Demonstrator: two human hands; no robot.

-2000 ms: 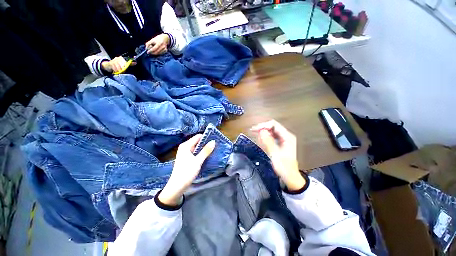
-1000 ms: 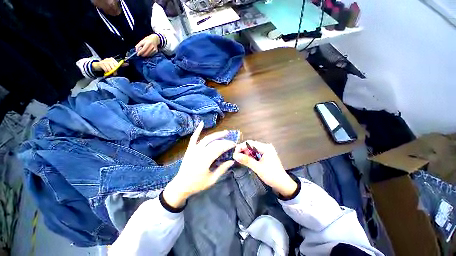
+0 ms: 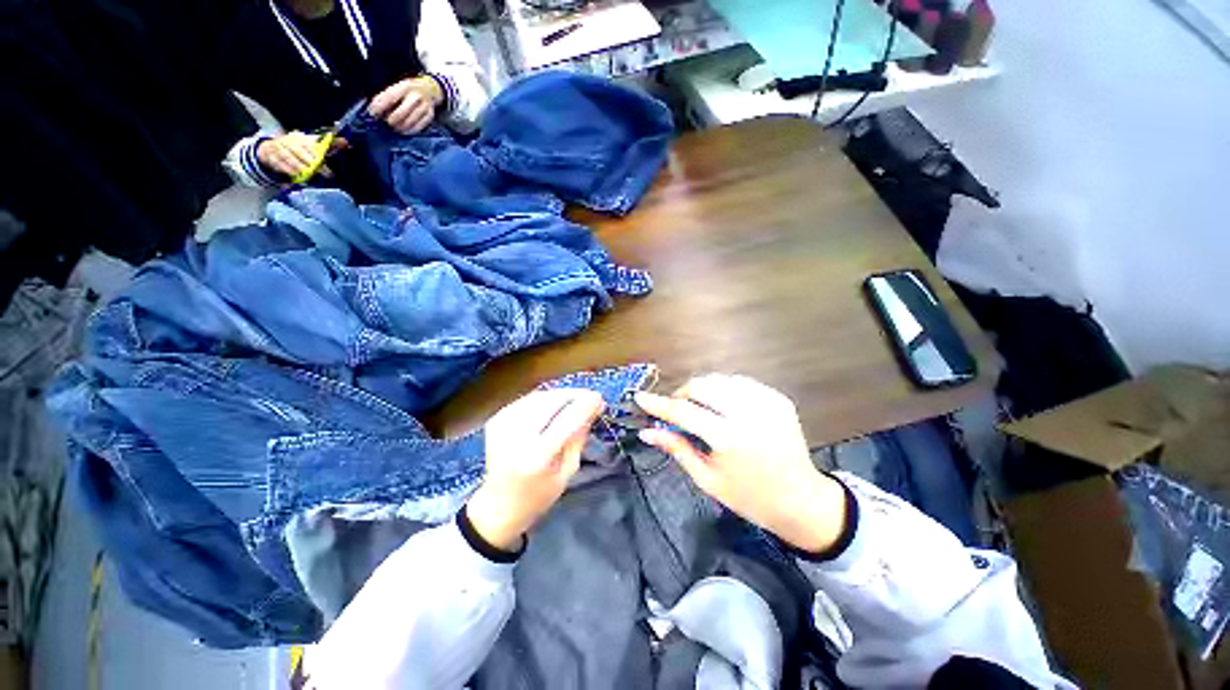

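Observation:
A blue denim jacket (image 3: 371,472) with a grey-blue inside lies over my lap and the near table edge. My left hand (image 3: 537,452) pinches the collar (image 3: 607,384), whose stitched point sticks up between my hands. My right hand (image 3: 735,438) is closed at the collar's edge, its fingertips close to my left fingers. A small dark tip shows at the right fingertips; whether it is a tool or the collar edge cannot be told. Thin pale threads show near the collar point.
A heap of denim garments (image 3: 310,290) covers the table's left side. A black phone (image 3: 920,328) lies on the brown table (image 3: 769,243) at right. Across it, a person holds yellow-handled scissors (image 3: 313,158) and denim. An open cardboard box (image 3: 1079,539) stands at lower right.
The hands have parted slightly from their overlap a second ago. My left fingers have closed on the collar, and its point shows again. The red-pink item in my right hand no longer shows.

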